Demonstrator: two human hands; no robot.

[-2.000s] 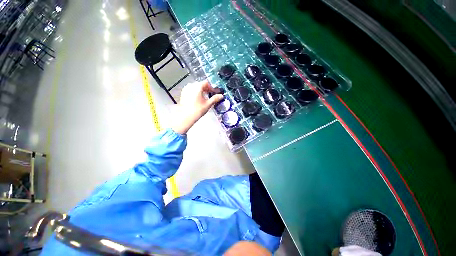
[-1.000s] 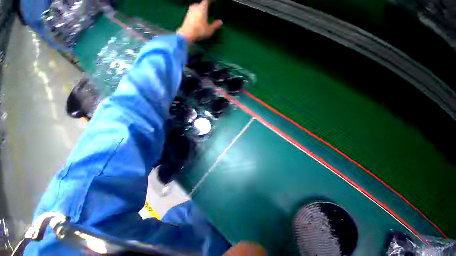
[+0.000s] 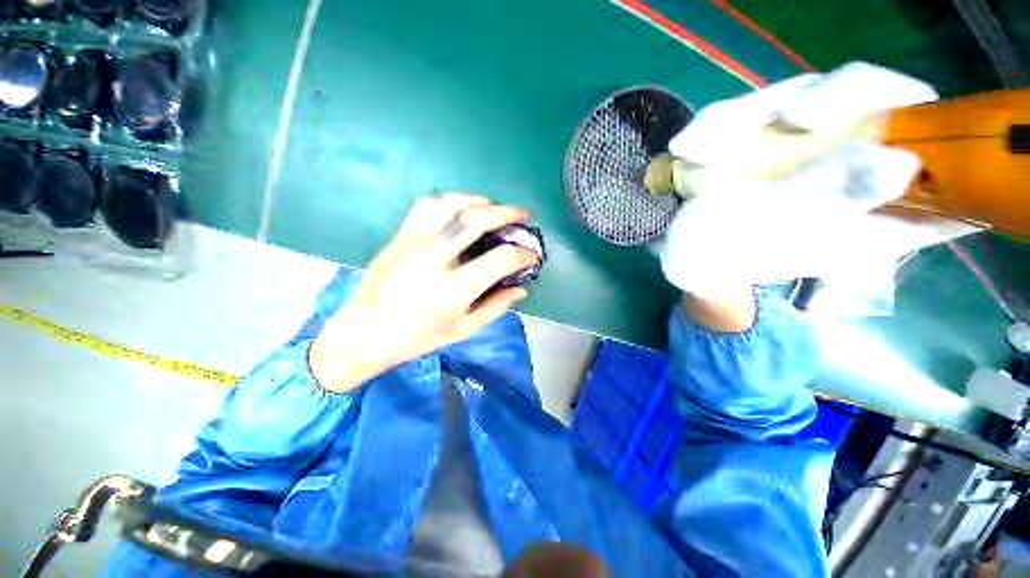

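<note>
My bare left hand point(image 3: 424, 282) holds a round black unit point(image 3: 514, 255) between thumb and fingers, just above the green mat. A shiny pale face of the unit shows. My right hand point(image 3: 779, 169), in a thick white glove, grips the orange electric screwdriver point(image 3: 960, 158). The tan screwdriver nose point(image 3: 660, 175) points left, over the right part of the round screw dish point(image 3: 616, 169). The dish has a grey dimpled surface with black bits at its upper right. The nose and the unit are apart. Whether a screw sits on the tip cannot be told.
The clear blister tray point(image 3: 186, 147) with black units is at the upper left. A blue bin point(image 3: 627, 412) is below the bench edge. White and red lines cross the green mat point(image 3: 373, 113). Cables and metal parts are at the lower right. A yellow line marks the floor at left.
My left hand has come back from over the dark green area beyond the tray and now holds a unit. My gloved right hand and the screwdriver are now in full view by the dish. The view has shifted right.
</note>
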